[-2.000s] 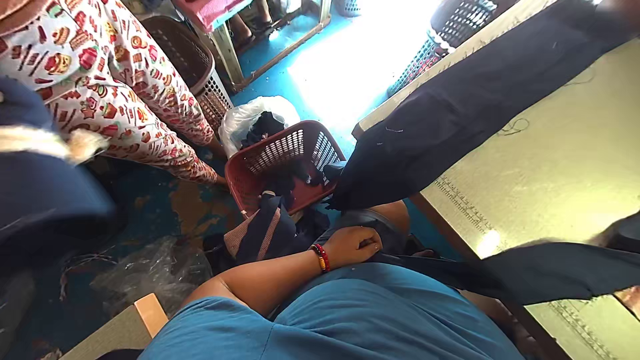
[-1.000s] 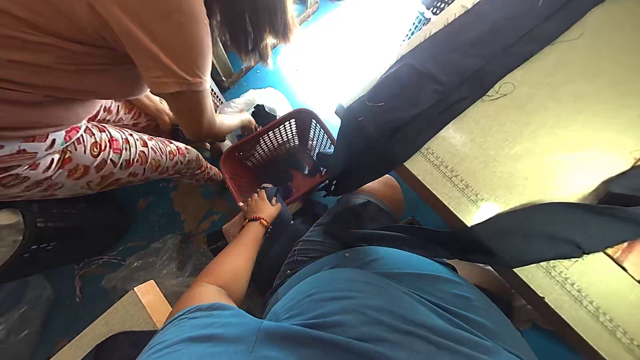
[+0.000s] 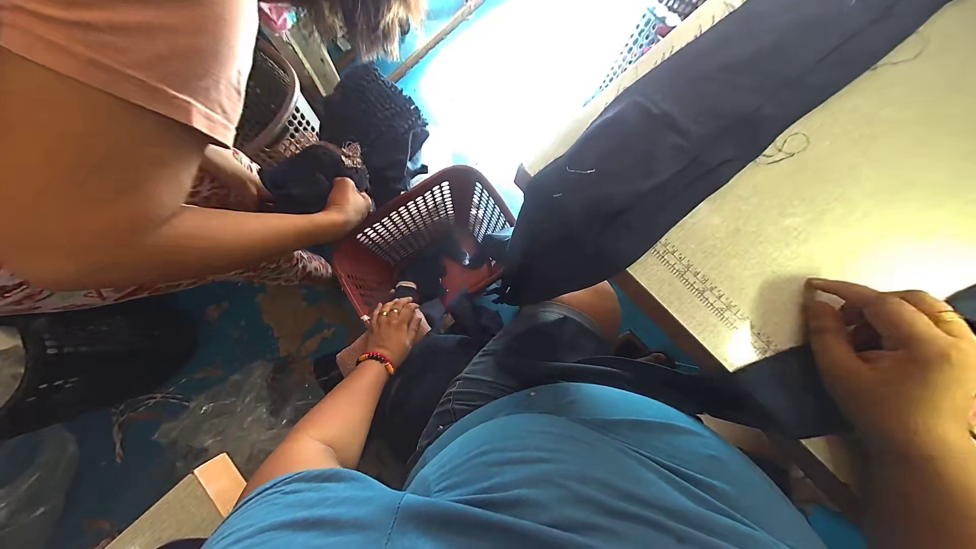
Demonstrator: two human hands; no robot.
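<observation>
My left hand (image 3: 394, 329), with a beaded bracelet at the wrist, rests on fabric at the near rim of a red plastic basket (image 3: 450, 183); whether its fingers grip anything cannot be told. Dark scraps of cloth lie inside the basket. On the right, my right hand (image 3: 900, 343) is over the table edge, fingers curled with a gap between thumb and forefinger, beside a dark navy cloth strip (image 3: 793, 389) that runs across my lap; its hold is unclear. A long navy fabric piece (image 3: 656, 145) lies across the pale table (image 3: 862, 175) and hangs toward the basket.
A person in a pink top (image 3: 145, 61) leans in from the left, a hand (image 3: 347, 206) holding dark cloth beside the basket. Behind are another basket (image 3: 282, 107) and a dark heap (image 3: 374, 114). Clear plastic (image 3: 244, 412) lies on the blue floor, near a board corner (image 3: 217, 484).
My left hand has moved from my lap to the basket's near rim. My right hand has come into view over the table. The other person has leaned in, and a dark heap now shows behind the basket.
</observation>
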